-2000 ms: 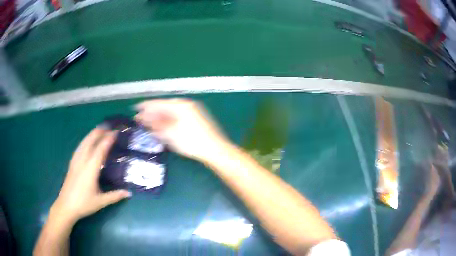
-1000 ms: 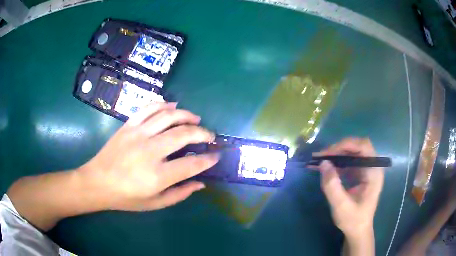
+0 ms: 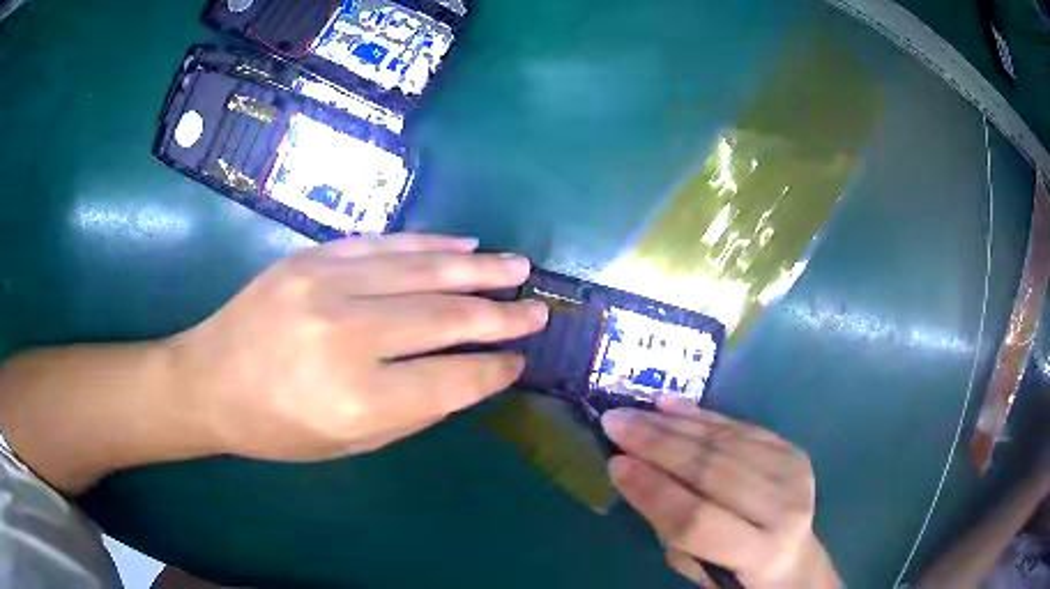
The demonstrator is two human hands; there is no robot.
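Note:
A black phone housing (image 3: 561, 351) lies over the yellow-green tape sheet (image 3: 754, 213), its bright circuit board (image 3: 654, 354) at the right end. My left hand (image 3: 380, 345) lies over the housing's left end with fingers on it, hiding that end. My right hand (image 3: 720, 483) is at the housing's lower edge, fingers closed around dark tweezers (image 3: 596, 417). Only a dark bit near the fingertips and the rear end below the hand show. The tips are at the housing's lower edge near the board; no tape piece can be made out there.
Two more open phone housings lie at the upper left, the nearer (image 3: 288, 155) below the other (image 3: 345, 40). An orange-amber strip (image 3: 1019, 334) lies at the far right, near another person's arm (image 3: 990, 524). A pale rail (image 3: 944, 58) curves along the upper right.
My right hand with the tweezers has moved left, from beside the housing's right end to its lower edge. The housing under my left hand now shows slightly right and more tilted. The camera view has shifted.

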